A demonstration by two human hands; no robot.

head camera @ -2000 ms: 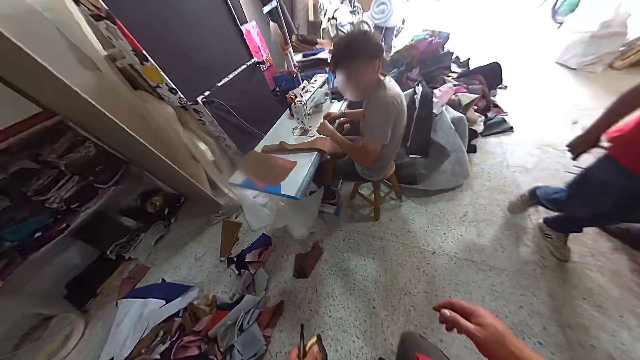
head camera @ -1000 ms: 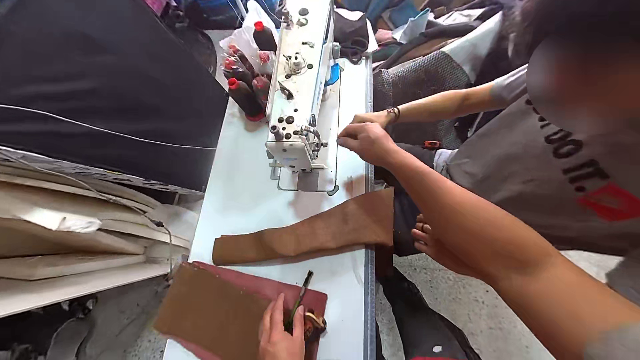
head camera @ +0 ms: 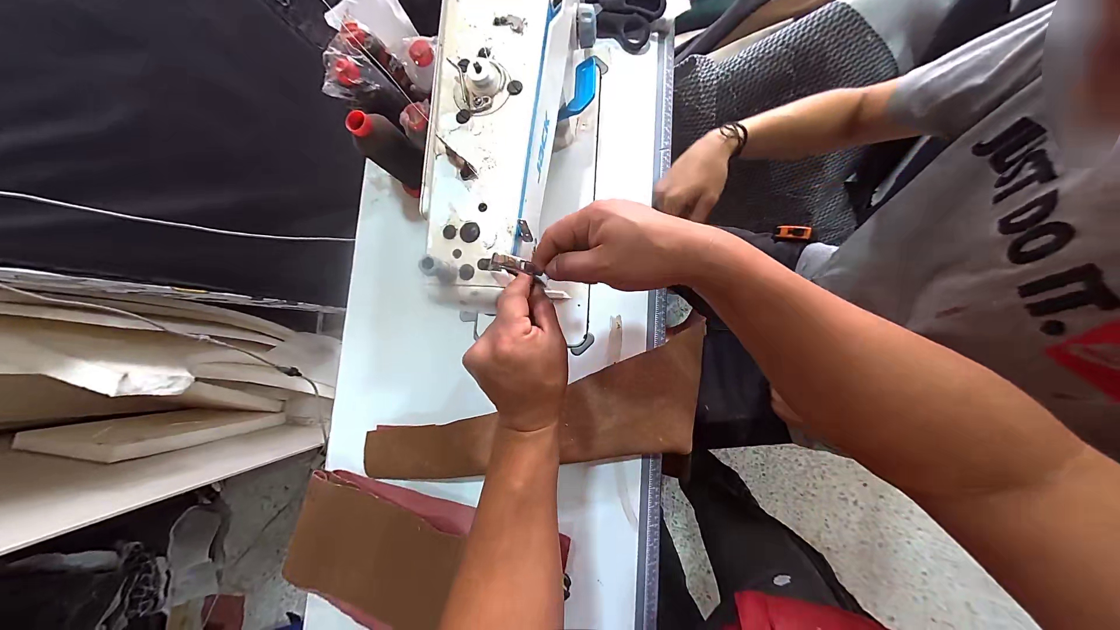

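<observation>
Over the needle end of a white sewing machine (head camera: 490, 175), my left hand (head camera: 525, 359) pinches a small metal piece (head camera: 514, 263) between thumb and forefinger. My right hand (head camera: 630, 245) comes in from the right, its thumb and forefinger closed together right beside my left fingertips; whether it grips anything is hidden. Under my left forearm, a long brown fabric piece (head camera: 634, 402) lies across the white table (head camera: 604, 525). Nearer, a brown panel (head camera: 376, 551) rests on a dark red one (head camera: 437, 507). A dark object partly shows beside my left forearm.
Thread cones with red tops (head camera: 385, 144), some in plastic, stand left of the machine. Black-handled scissors (head camera: 626, 22) lie at the far end. A seated person's hand (head camera: 700, 175) is at the table's right edge. Pale boards (head camera: 149, 437) are stacked on a shelf at left.
The view has moved from across the room to the table. My left hand has left the dark tool on the brown panel and risen to the machine, where it meets my right hand.
</observation>
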